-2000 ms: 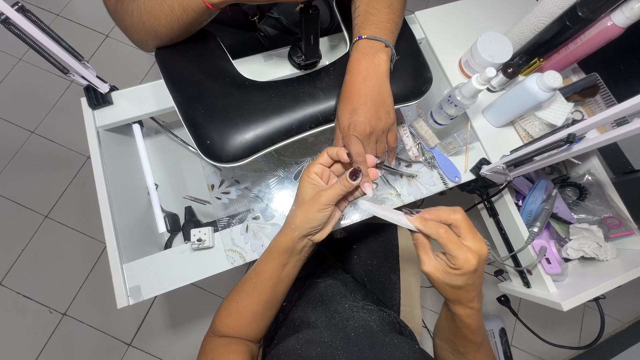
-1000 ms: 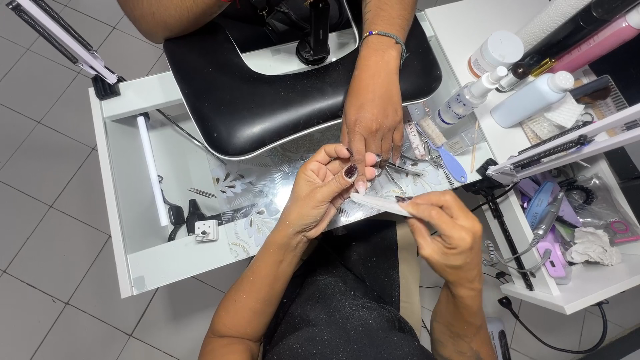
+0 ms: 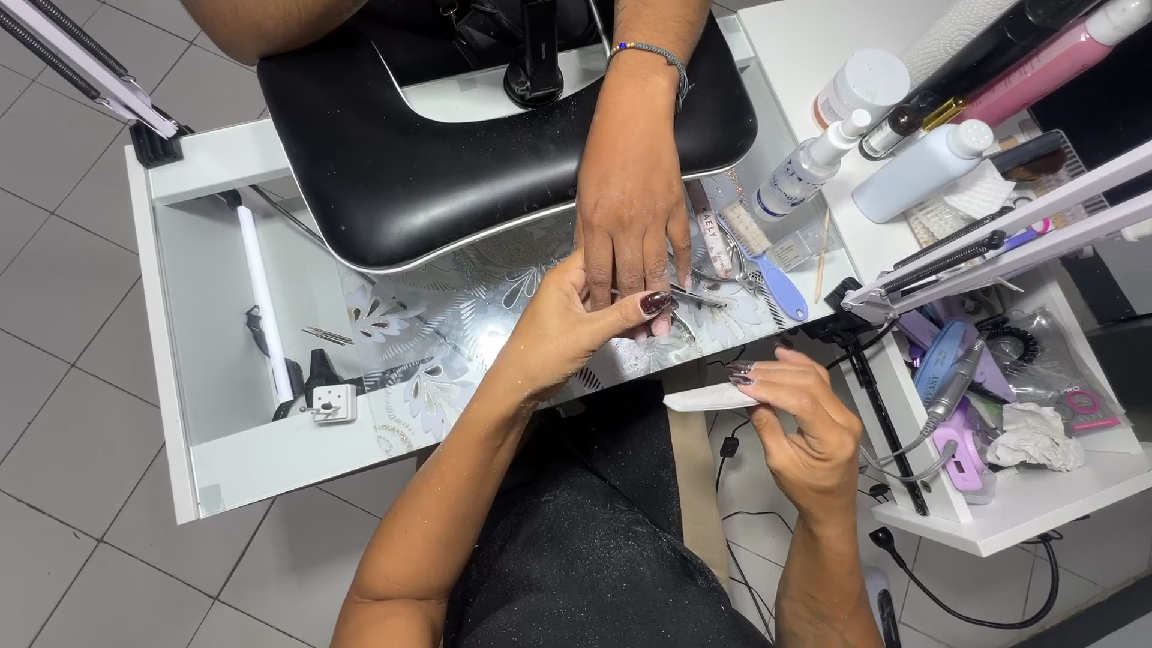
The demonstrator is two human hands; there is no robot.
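My left hand (image 3: 576,328) holds the fingers of another person's hand (image 3: 630,198), my thumb lying across them near the nails. That hand stretches palm down over a black padded armrest (image 3: 504,198) and wears a braided bracelet (image 3: 657,56). In my right hand (image 3: 796,418) is a white nail file (image 3: 715,397), its tip pointing left, apart from the other person's fingers. Metal nippers (image 3: 697,295) lie on the glass tabletop by the fingertips. Beside them are a blue-handled nail brush (image 3: 778,283) and another nail file (image 3: 711,234).
Bottles (image 3: 922,171) and a white jar (image 3: 861,87) stand at the right. An open drawer (image 3: 999,526) holds a nail drill handpiece (image 3: 956,387) and crumpled tissue (image 3: 1035,438). Lamp arms (image 3: 1017,234) cross above it. A white block (image 3: 333,403) and thin metal bits (image 3: 328,336) lie left.
My right hand has drawn the file away from the other person's fingertips, toward me and to the right. My left hand has shifted, its thumb now lying over the fingers.
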